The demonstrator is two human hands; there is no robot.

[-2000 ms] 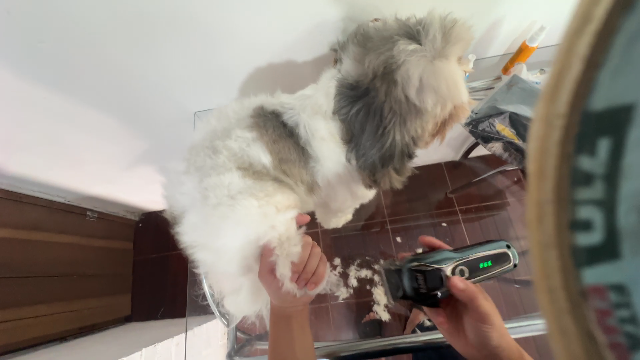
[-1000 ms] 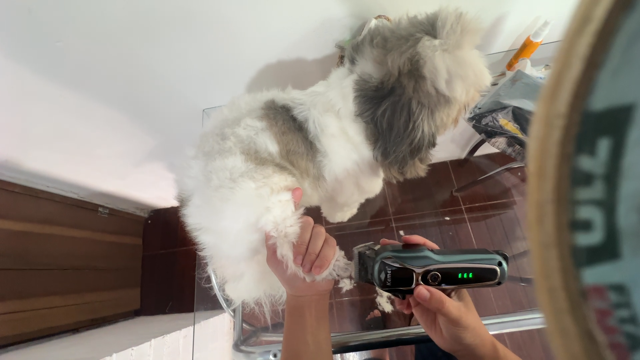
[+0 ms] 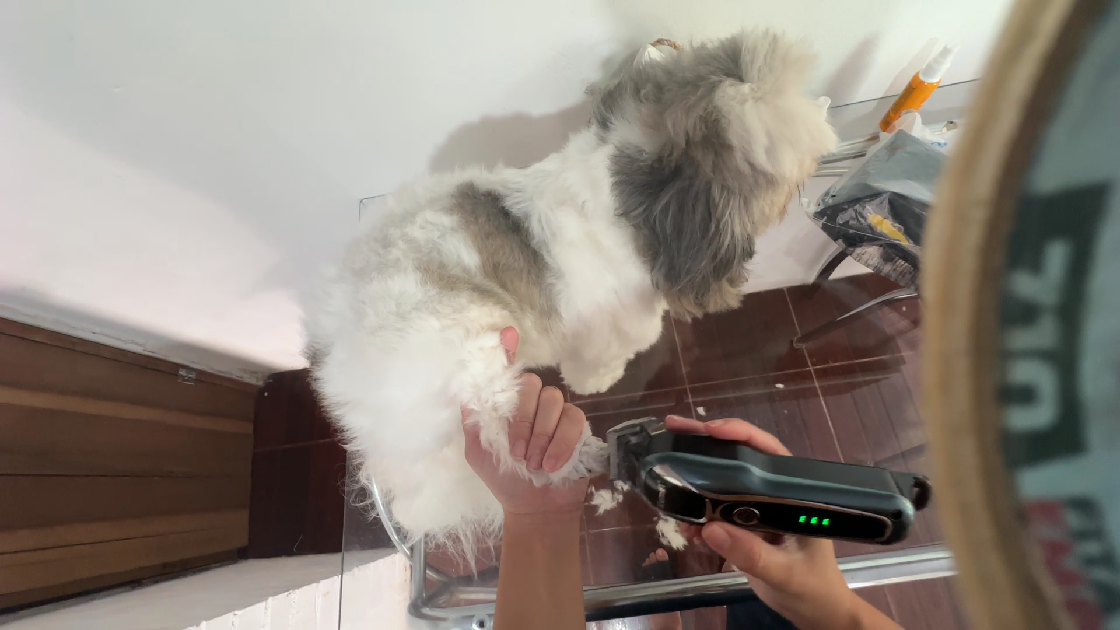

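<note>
A white and grey long-haired dog (image 3: 525, 254) stands on a glass tabletop (image 3: 752, 376), its head toward the upper right. My left hand (image 3: 529, 437) is closed around one of its white-furred legs (image 3: 494, 376); the end of that leg sticks out past my fingers. In my right hand (image 3: 770, 542) is a dark cordless hair clipper (image 3: 770, 490) with green lights lit. Its blade end is at the tip of the held leg, touching or nearly so. Tufts of cut fur (image 3: 671, 532) lie below the blade.
A round wooden-rimmed object (image 3: 954, 315) blocks the right side. An orange spray bottle (image 3: 912, 98) and a grey plastic bag (image 3: 892, 184) are at the upper right. The wall (image 3: 219, 114) runs behind the dog. A metal tube frame (image 3: 630, 599) supports the glass.
From two seconds ago, the clipper has moved toward the held leg and now meets its end. The dog's head has shifted slightly. My left hand keeps hold of the leg.
</note>
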